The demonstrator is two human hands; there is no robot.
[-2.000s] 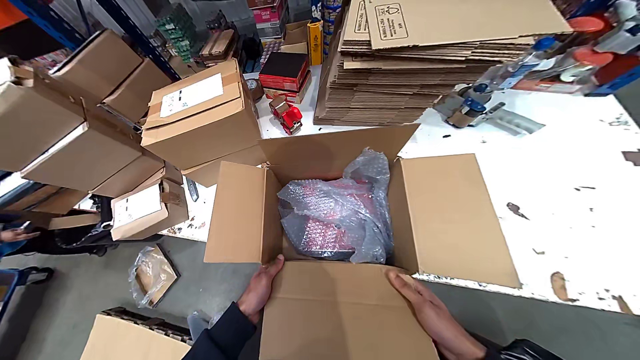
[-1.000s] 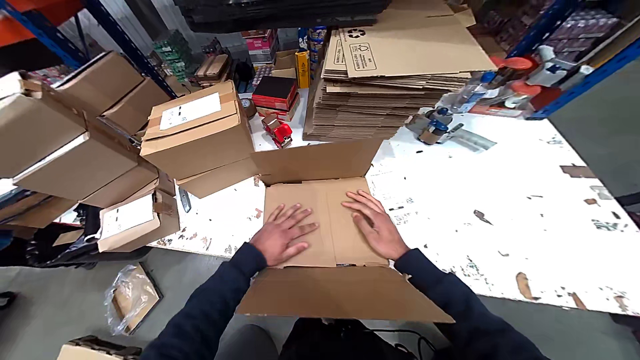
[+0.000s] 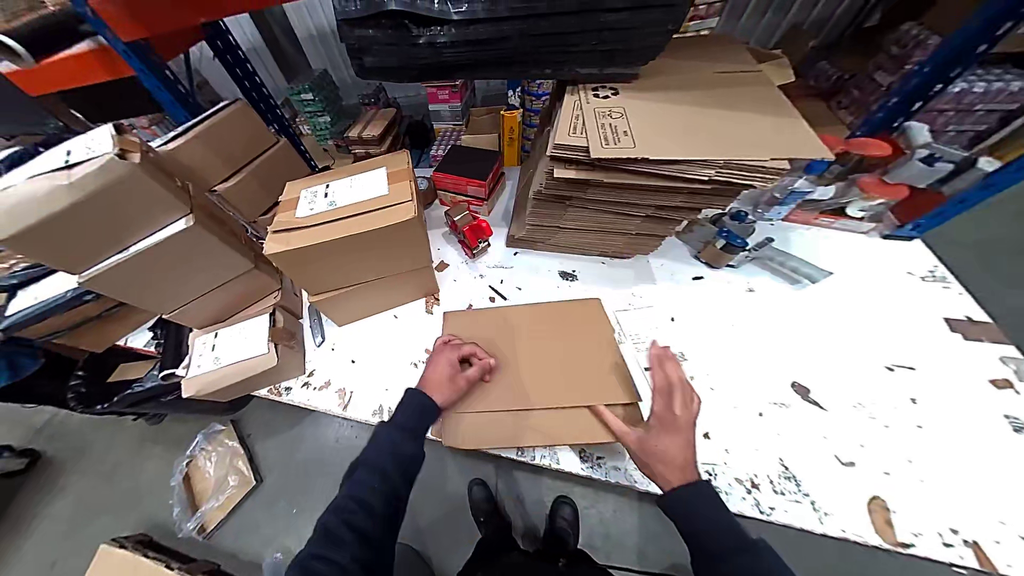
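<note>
A cardboard box [image 3: 544, 352] lies before me at the front of the white worktable [image 3: 744, 384], its upper flaps folded inward, with a strip of the lower flap showing along the near side. Curled fingers of my left hand [image 3: 458, 370] rest at the left edge of the cardboard. On the opposite side, my right hand [image 3: 662, 424] is spread, its thumb touching the near right part of the flaps. The inside of the box is hidden.
Closed cartons [image 3: 352, 232] stand at the left. Behind are a red tape dispenser [image 3: 468, 230], a stack of flat cardboard [image 3: 624, 200] and, further right, bottles [image 3: 724, 244]. A box cutter [image 3: 317, 325] lies near the cartons. On the floor is a plastic-covered cardboard tray [image 3: 214, 480].
Two seconds ago the box stood open with bubble-wrapped goods inside; one second ago both hands pressed on inward-folded flaps. Now the near flap is folded over too, and my hands are at the sides.
</note>
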